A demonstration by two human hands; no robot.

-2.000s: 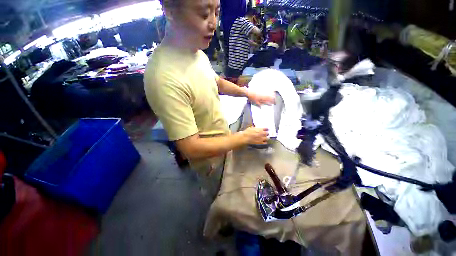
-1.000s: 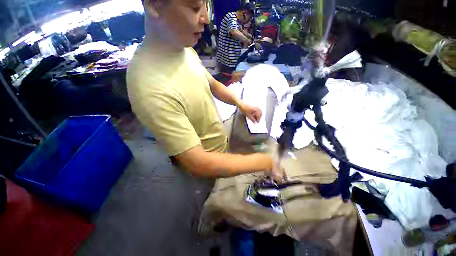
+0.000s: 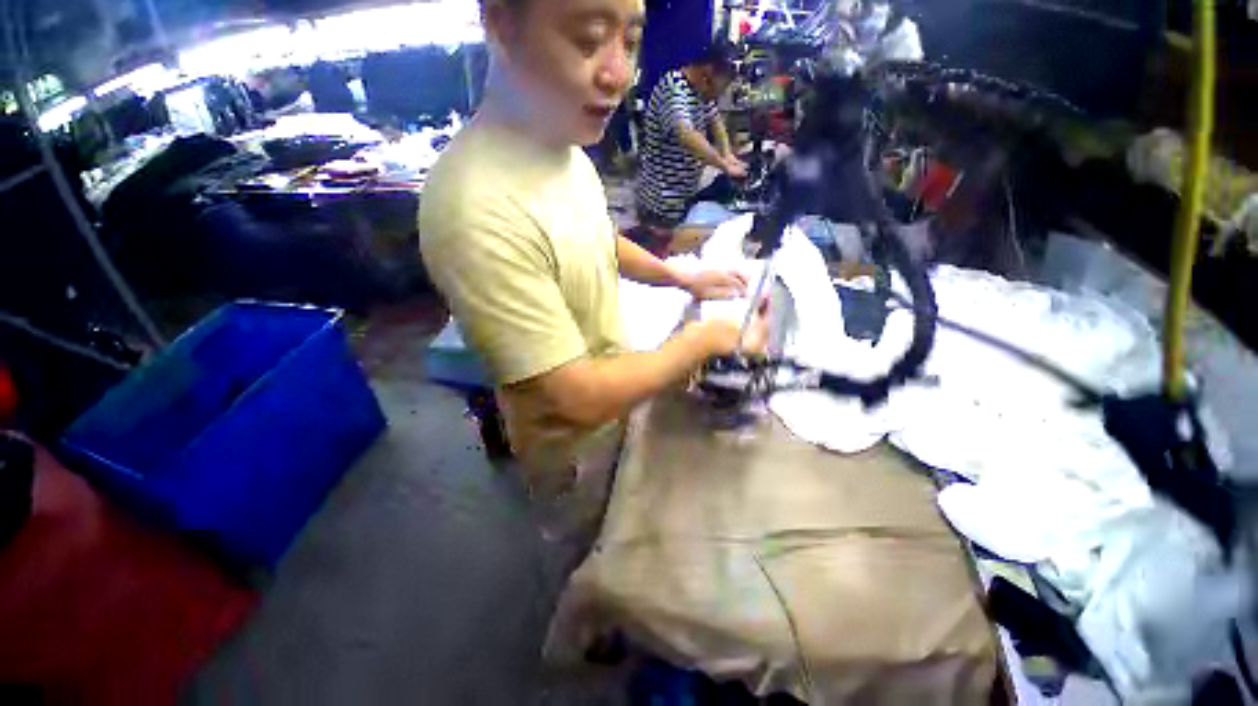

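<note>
Neither of my hands is in the picture. In front of me another person in a yellow T-shirt (image 3: 517, 255) stands at the tan-covered pressing table (image 3: 814, 552). This person's one hand grips the steam iron (image 3: 731, 379), which is at the near end of the pressing board. The other hand rests on a white garment (image 3: 724, 306) on the board. The iron is blurred and partly hidden by the hand. A black hose (image 3: 917, 310) hangs in a loop beside it.
A heap of white garments (image 3: 1049, 400) lies to the right. A blue bin (image 3: 228, 428) stands on the floor at left, by a red surface (image 3: 111, 593). A yellow upright pole or cord (image 3: 1189, 207) is at right. A person in a striped shirt (image 3: 672, 145) is behind.
The other person's hand has carried the iron from the tan cloth up to the board. The black hose has swung along. The view has shifted, and the yellow pole or cord now shows at right.
</note>
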